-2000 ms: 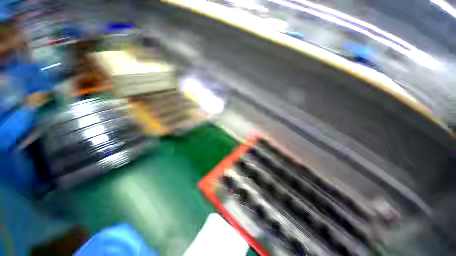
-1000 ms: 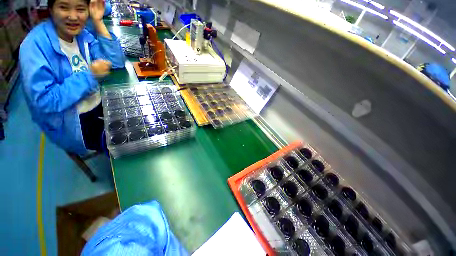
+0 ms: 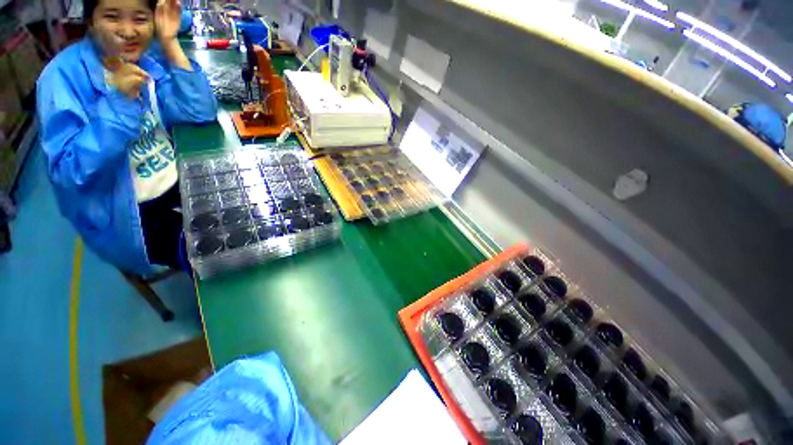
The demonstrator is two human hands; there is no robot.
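Note:
Neither of my hands is in the picture; only a blue sleeve [image 3: 239,404] shows at the bottom edge, and its hand is not visible. A clear blister tray [image 3: 515,348] with rows of round black parts lies at the lower right, cut off by the frame edge. A red-orange carrier tray [image 3: 421,307] shows its edge beneath the clear tray. A white paper sheet [image 3: 407,419] lies on the green mat beside the tray, also cut off by the bottom edge.
A neighbour's blister tray stack [image 3: 261,252] stands left. A seated person in blue [image 3: 78,143] is behind it. A second clear tray [image 3: 383,184] lies on a yellow-brown board by a white bench machine [image 3: 339,113] and orange hand press [image 3: 272,96]. A cardboard box [image 3: 130,391] is on the floor.
The view was blurred, then steadied. Since one second ago, the seated person's lower hand has risen towards the face. The trays look unchanged.

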